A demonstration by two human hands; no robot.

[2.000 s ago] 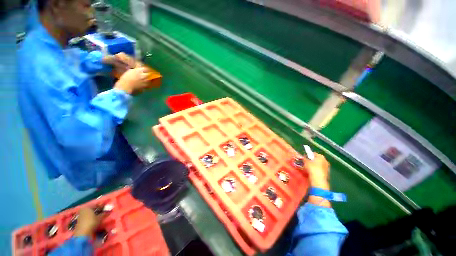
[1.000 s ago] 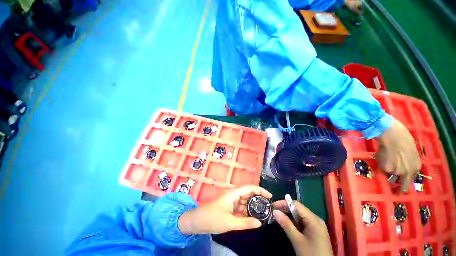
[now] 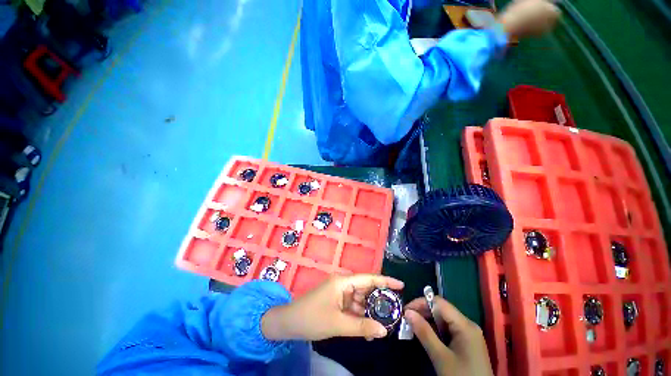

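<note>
A round black watch module with a silver rim (image 3: 384, 306) is held between the thumb and fingers of my left hand (image 3: 338, 308), low in the middle. A small white tab (image 3: 405, 327) shows at its right edge. My right hand (image 3: 450, 335) is just right of the module, its fingertips close to the tab; whether they pinch it is unclear. A slim white pen-like tool (image 3: 430, 297) sticks up from my right hand. A salmon foam tray (image 3: 321, 247) with several modules in its pockets lies behind my left hand.
A dark blue fan (image 3: 460, 224) stands between the left tray and the stacked foam trays (image 3: 570, 279) at right, which hold more modules. A red bin (image 3: 539, 105) sits behind the stack. A co-worker's blue sleeve (image 3: 456, 66) reaches over the bench at the top.
The co-worker's hand has drawn back from the right tray toward the top, and one module there is gone from its pocket. My hands stay nearly in place, with the module turned slightly.
</note>
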